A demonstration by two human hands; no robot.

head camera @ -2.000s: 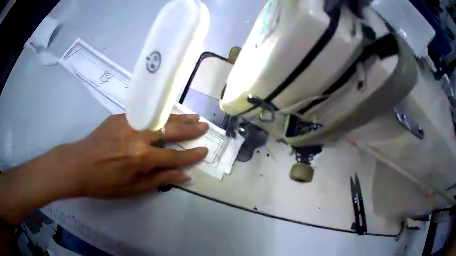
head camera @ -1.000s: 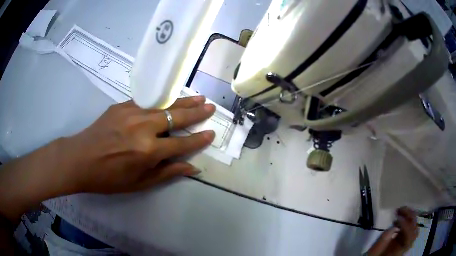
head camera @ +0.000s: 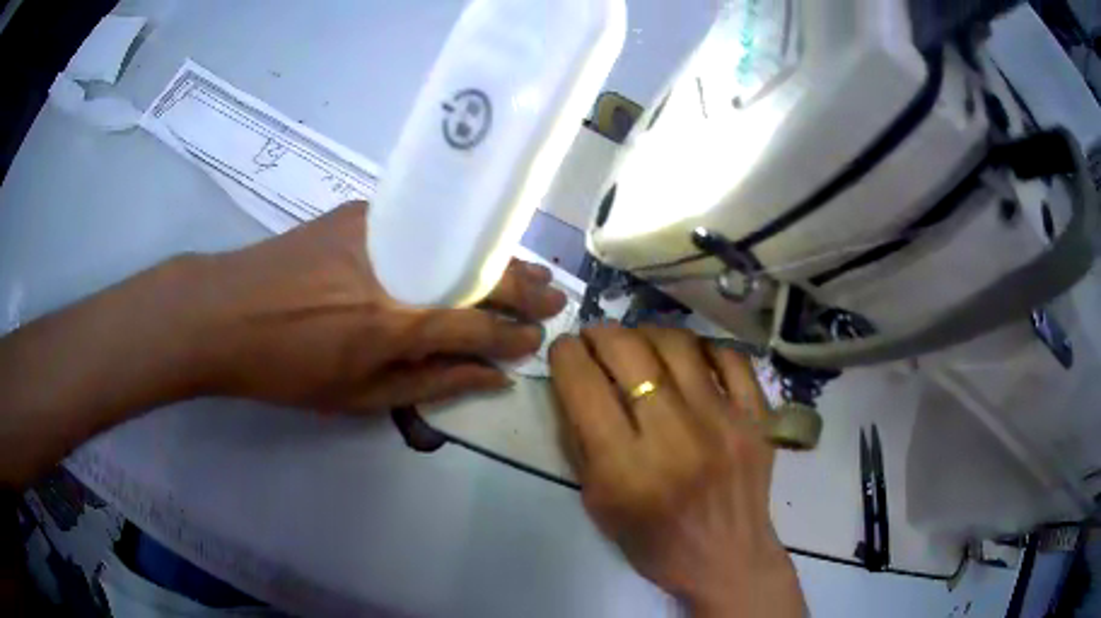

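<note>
The long whitish template with ruled lines and handwriting [head camera: 260,151] lies on white cloth [head camera: 248,199], running from the upper left toward the presser foot [head camera: 600,293]. My left hand [head camera: 398,320] lies flat on the template, fingers spread a little, fingertips left of the foot. The lamp head covers part of it. My right hand [head camera: 676,441], with a gold ring, lies in front of the foot, its fingertips on the near end of the work. It hides the cloth end and most of the needle area.
The cream sewing machine head [head camera: 773,157] rises at the right. The white lamp [head camera: 483,145] hangs over my left hand. Black snips [head camera: 872,495] lie at the right of the bed. A ribbed beige-green knob [head camera: 794,426] sits beside my right hand. A white scrap [head camera: 103,48] is at the upper left.
My right hand has come from the lower right edge to the work by the foot. My left hand stays on the template. The lamp and machine appear shifted right in the view.
</note>
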